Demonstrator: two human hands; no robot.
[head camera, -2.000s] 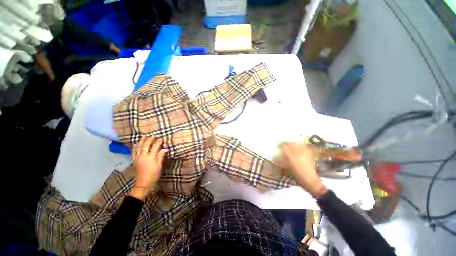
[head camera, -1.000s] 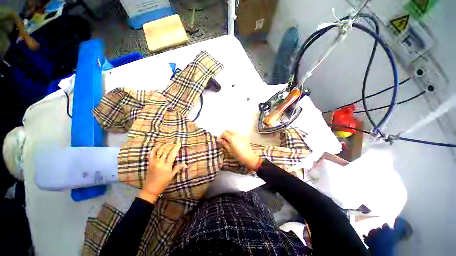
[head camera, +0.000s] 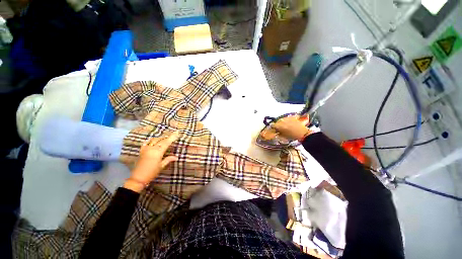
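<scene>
A tan checked garment (head camera: 195, 157) lies over the padded pale blue sleeve board (head camera: 83, 141), whose rounded end sticks out bare to the left. One sleeve points up and away, the other runs right toward the iron. My left hand (head camera: 154, 157) lies flat on the garment with fingers spread, gripping nothing. My right hand (head camera: 290, 127) is closed on the handle of the steam iron (head camera: 267, 137), which sits at the right side of the table. The iron is partly hidden by my hand.
A blue bar (head camera: 104, 96) crosses the table's left side. More checked garments (head camera: 86, 210) heap at the lower left. Dark hose loops (head camera: 416, 109) hang at the right, tied with white strips. A red object (head camera: 356, 150) is beyond the table's right edge. A small dark piece with a cord lies by the far sleeve.
My right hand has left the garment and taken hold of the iron's handle. My left hand stays on the garment. The camera view has shifted.
</scene>
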